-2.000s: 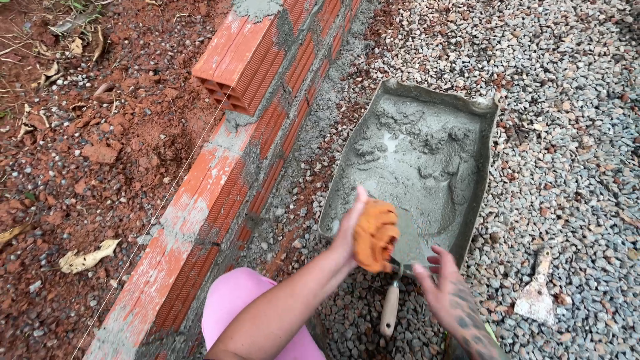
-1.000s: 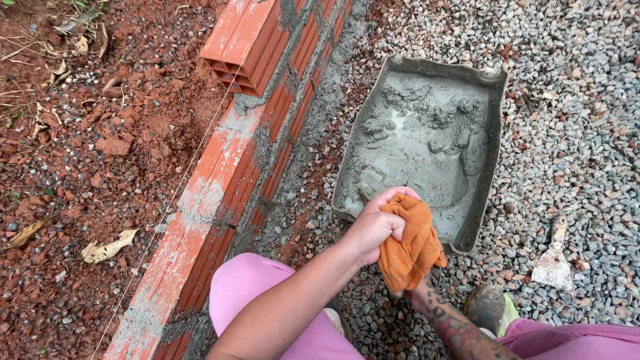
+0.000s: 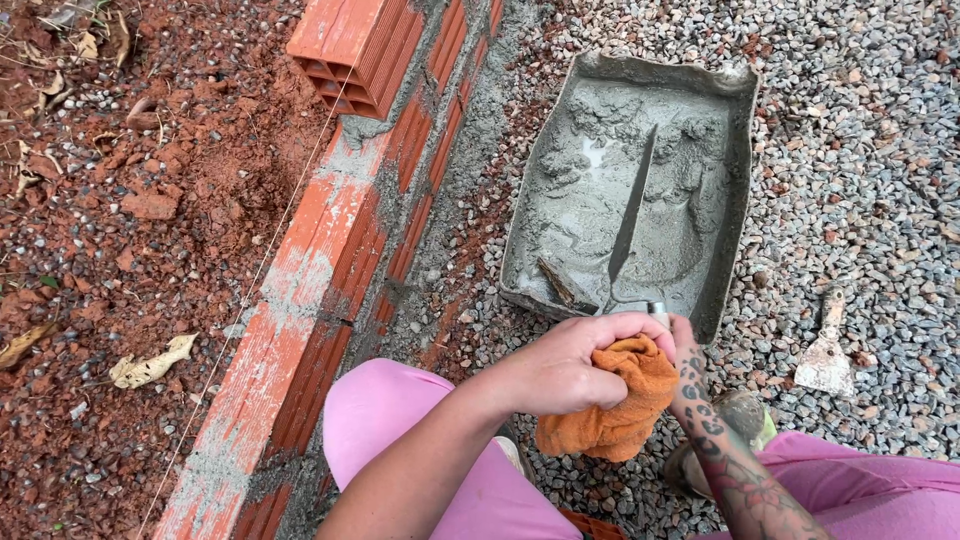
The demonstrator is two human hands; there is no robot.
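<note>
My left hand [image 3: 574,364] is closed on a bunched orange cloth [image 3: 611,420], which hangs below its fingers. Right beside it, my right hand [image 3: 684,337] is around the handle of a masonry trowel [image 3: 634,214]; most of the handle is hidden by the hands and cloth. The trowel blade is seen edge-on above wet mortar [image 3: 667,232]. That mortar lies in a worn rectangular tub [image 3: 739,180]. A short dark stick-like piece [image 3: 562,281] leans at the tub's near left corner.
A low wall of hollow red clay bricks [image 3: 255,390] runs along the left, with one brick [image 3: 352,52] raised at the top. A thin string [image 3: 259,270] stretches beside it. A mortar-stained scraper [image 3: 825,352] lies on gravel at the right. My shoes stand below the tub.
My right hand, low behind the cloth a second ago, now holds the trowel up with its blade over the mortar. The cloth remains in my left hand.
</note>
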